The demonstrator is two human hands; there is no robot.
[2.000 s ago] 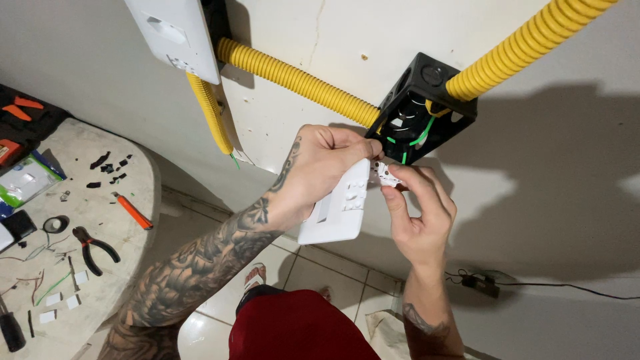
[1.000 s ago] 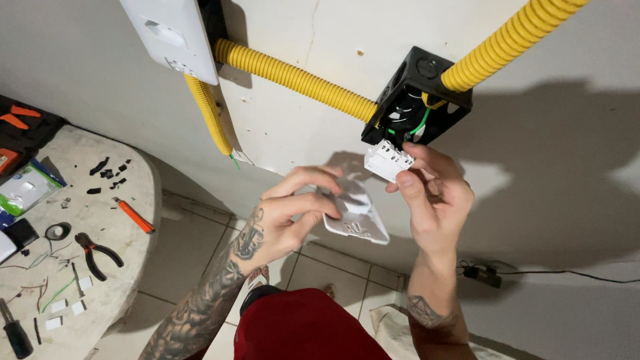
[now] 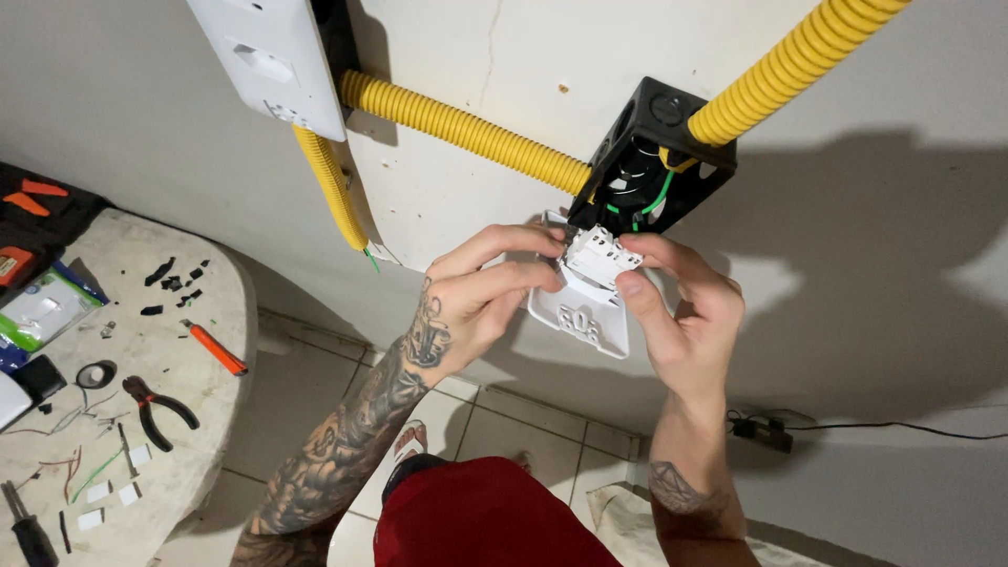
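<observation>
My left hand (image 3: 492, 287) grips a white plastic cover plate (image 3: 587, 319) by its upper part, the plate's back side with molded clips facing up. Between thumb and index finger, my right hand (image 3: 685, 307) pinches a white electrical module (image 3: 602, 256), which lies against the plate's opening; whether it is seated there I cannot tell. Just above both is the open black surface-mount box (image 3: 661, 157) on the wall. Green wires (image 3: 660, 193) show inside it, and one runs down behind the module.
Yellow corrugated conduits (image 3: 472, 130) join the black box and a white outlet plate (image 3: 276, 67) at upper left. At left a round table (image 3: 197, 441) carries pliers (image 3: 157, 409), an orange cutter (image 3: 216, 346), a screwdriver (image 3: 30, 528), tape and scraps. A black cable (image 3: 890, 425) runs along the wall at right.
The cover plate was first front side up, then turned over below the module. My left hand has now brought it up against the module, which my right hand still holds.
</observation>
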